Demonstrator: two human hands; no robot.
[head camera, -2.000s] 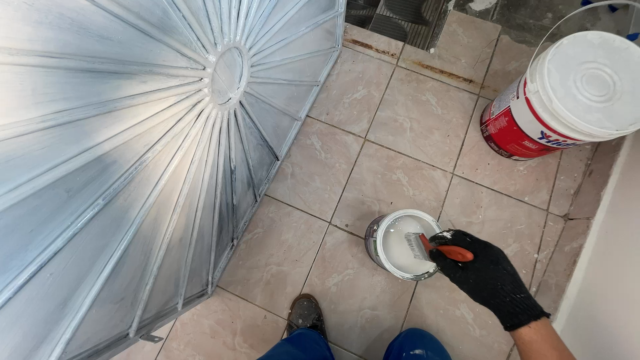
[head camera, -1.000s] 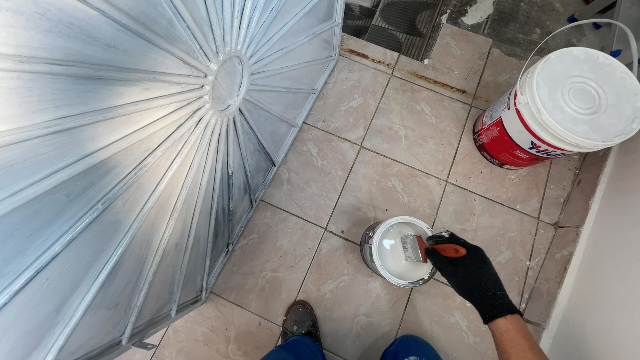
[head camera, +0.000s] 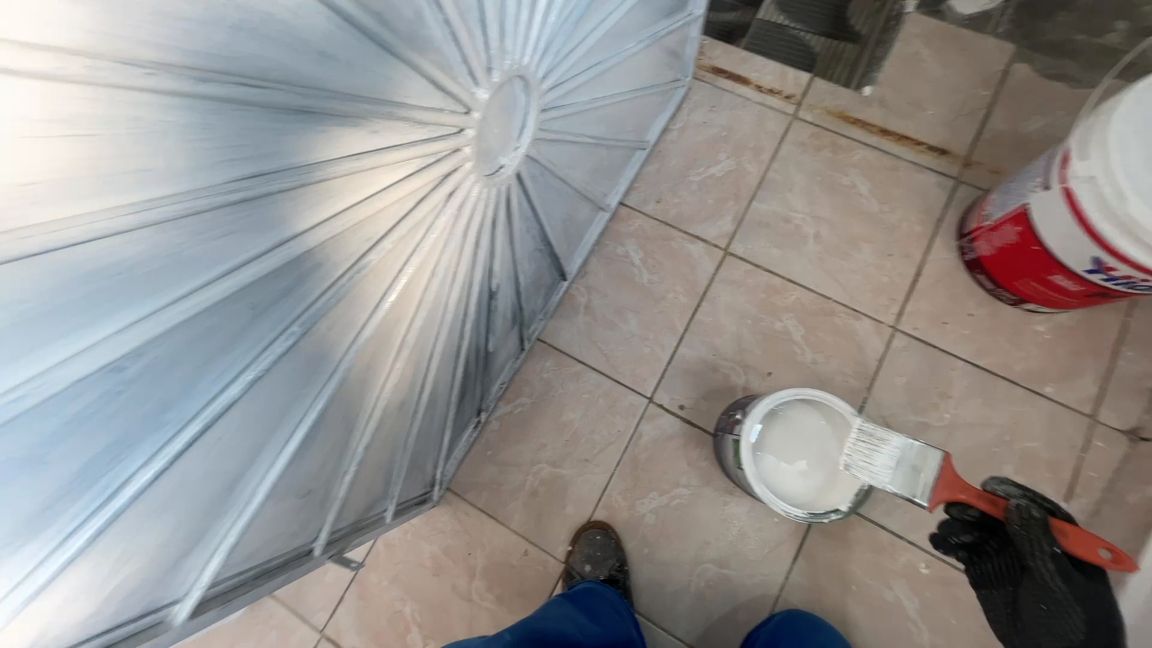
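My right hand (head camera: 1035, 558), in a black glove, grips the red handle of a flat paintbrush (head camera: 972, 497) at the lower right. White paint coats the bristles, which lie over the right rim of a small open can of white paint (head camera: 801, 454) on the floor. To the left stands a large metal panel (head camera: 297, 225) with ribs spreading from a round hub (head camera: 506, 126); whitish streaks cover much of its surface. My left hand is out of view.
A large red and white bucket (head camera: 1062, 225) with a white lid stands at the right on the tiled floor (head camera: 774, 315). My shoe (head camera: 596, 553) and blue trouser legs are at the bottom. Dark, untiled floor (head camera: 823, 36) shows at the top.
My right hand has moved to the right, and the brush, which was down inside the can, now has its bristles at the rim. The view has moved closer to the panel and can.
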